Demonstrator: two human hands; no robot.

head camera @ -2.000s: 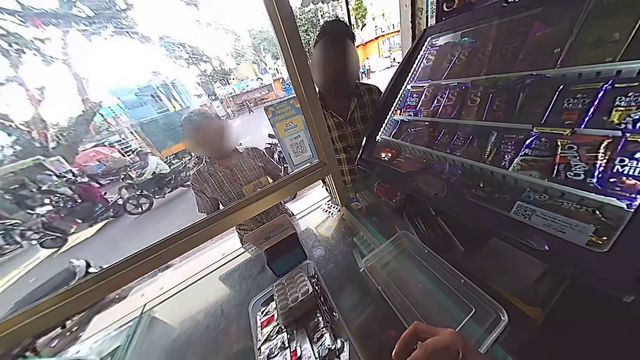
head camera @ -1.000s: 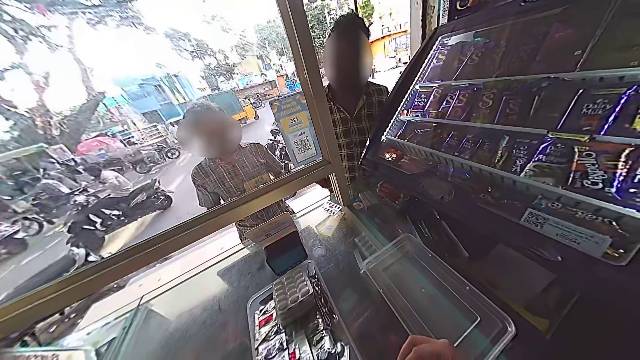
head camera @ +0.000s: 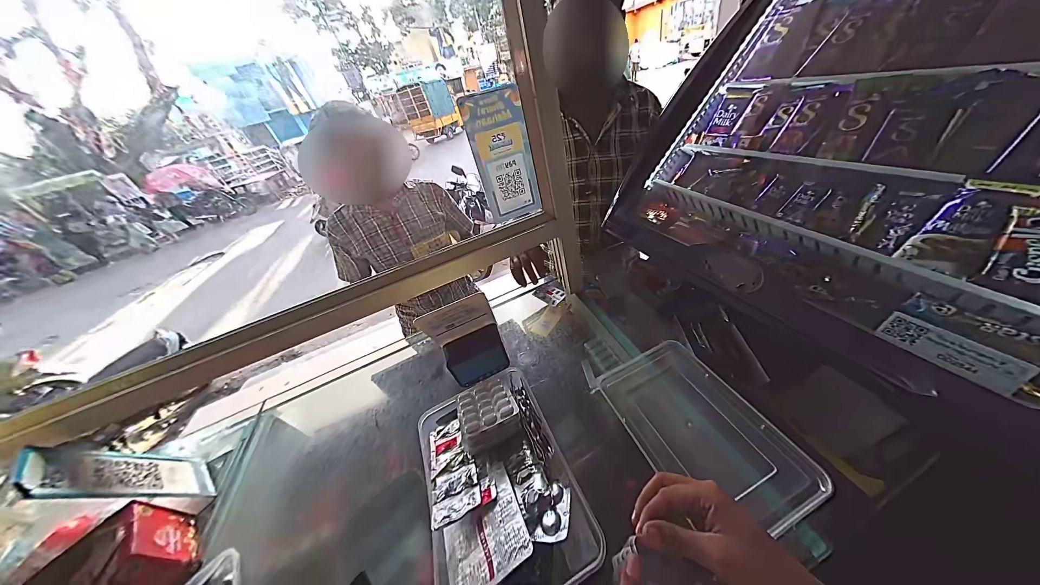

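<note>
My right hand point(head camera: 691, 524) is at the lower right, its fingers curled around a small clear plastic item point(head camera: 630, 561) that is mostly hidden. Just behind the hand lies a clear plastic lid or shallow container point(head camera: 699, 414) on the glass counter. To the hand's left rests a clear plastic tray point(head camera: 597, 552) holding silvery blister packs point(head camera: 487, 528), metal spoon-like pieces point(head camera: 551, 520) and a stack of round-celled plastic packaging point(head camera: 487, 414). Beyond the tray stands a small device with a dark screen point(head camera: 475, 353). My left hand is out of view.
A framed glass pane point(head camera: 284, 325) crosses the counter's far side. Two people in checked shirts stand beyond, one point(head camera: 390, 227) behind the pane, another point(head camera: 605, 138) beside the frame. A chocolate display rack point(head camera: 812, 195) fills the right. A red box point(head camera: 162, 540) sits at the lower left.
My right hand shows more fully now, with a clear item at its fingers. The view has shifted, bringing the red box into sight at the lower left.
</note>
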